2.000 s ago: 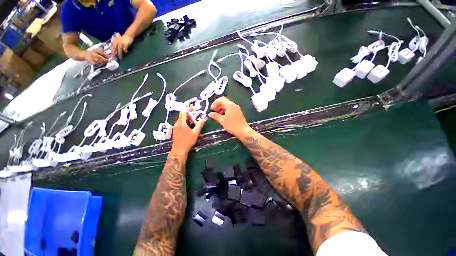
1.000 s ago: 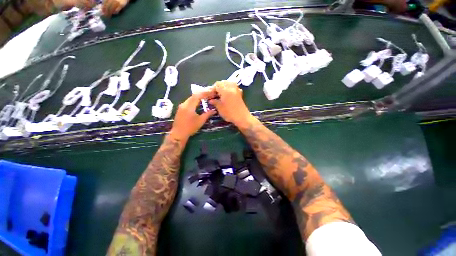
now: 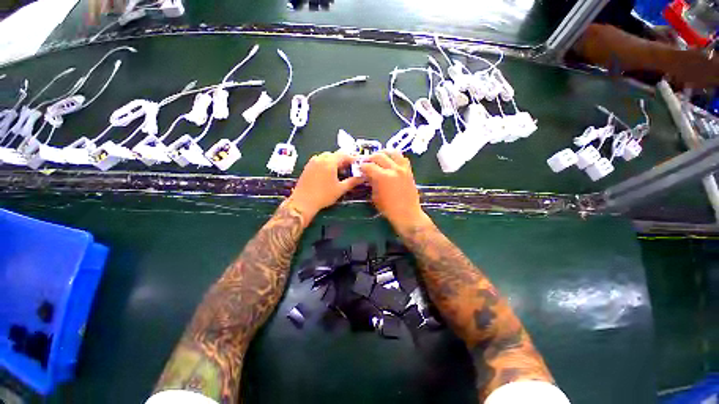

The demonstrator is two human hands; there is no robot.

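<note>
My left hand (image 3: 322, 183) and my right hand (image 3: 392, 183) are together at the belt's near rail, fingers closed around one open white unit (image 3: 366, 148). Its inside parts show above my fingertips. My fingers hide its lower part, and I cannot tell whether a black piece is between them. A loose pile of black square pieces (image 3: 364, 286) lies on the green worktable between my forearms. Some pieces show a white or shiny face. A single open corded unit (image 3: 283, 157) lies on the belt to the left of my hands.
Open corded units (image 3: 224, 154) stretch left along the green belt (image 3: 331, 55). Grouped white units (image 3: 465, 147) lie right of my hands, with a smaller group (image 3: 593, 164) farther right. The dark rail (image 3: 489, 196) runs across. A blue bin (image 3: 79, 292) stands left. Another person's arm (image 3: 631, 54) shows upper right.
My hands have come together around the unit, and its open inside now shows above my fingertips. The view has shifted; the person opposite has left it and another person's arm shows at upper right.
</note>
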